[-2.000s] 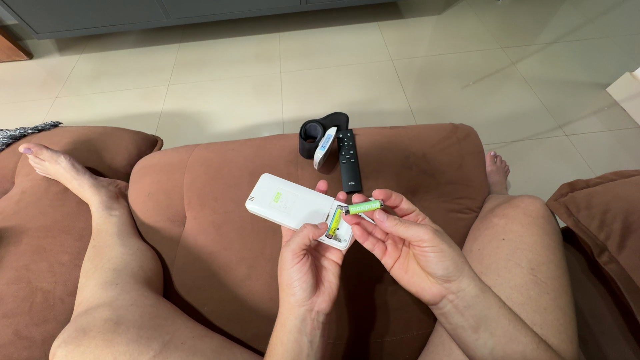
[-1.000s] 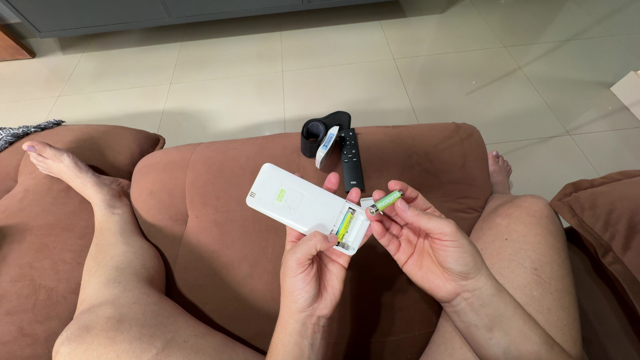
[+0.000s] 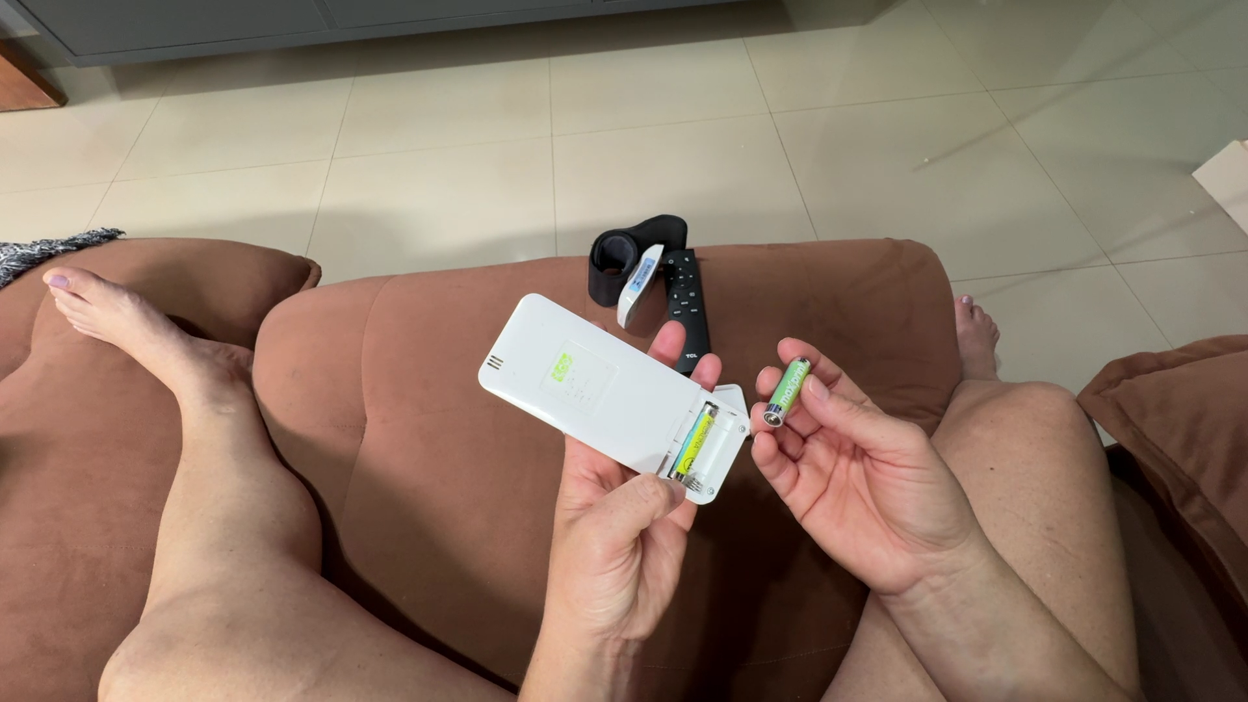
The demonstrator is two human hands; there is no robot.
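My left hand (image 3: 624, 531) holds a white remote control (image 3: 595, 390), its back facing up and its battery compartment uncovered at the lower right end. One yellow-green battery (image 3: 694, 444) lies in the compartment beside a vacant slot, with my left thumb at its lower end. A small white battery cover (image 3: 731, 398) shows partly behind that end of the remote. Just to the right, my right hand (image 3: 858, 458) pinches a green and silver battery (image 3: 787, 392) between thumb and fingers, apart from the remote.
On the brown sofa seat (image 3: 448, 322) beyond my hands lie a black remote control (image 3: 687, 302), a rolled black strap (image 3: 614, 255) and a small white device (image 3: 641, 285) with a display. My bare legs flank the seat. A brown cushion (image 3: 1185, 429) is at the right.
The green battery was over the compartment two seconds ago; my right hand has moved it right, away from the remote, and tilted it more upright. My left hand keeps hold of the white remote.
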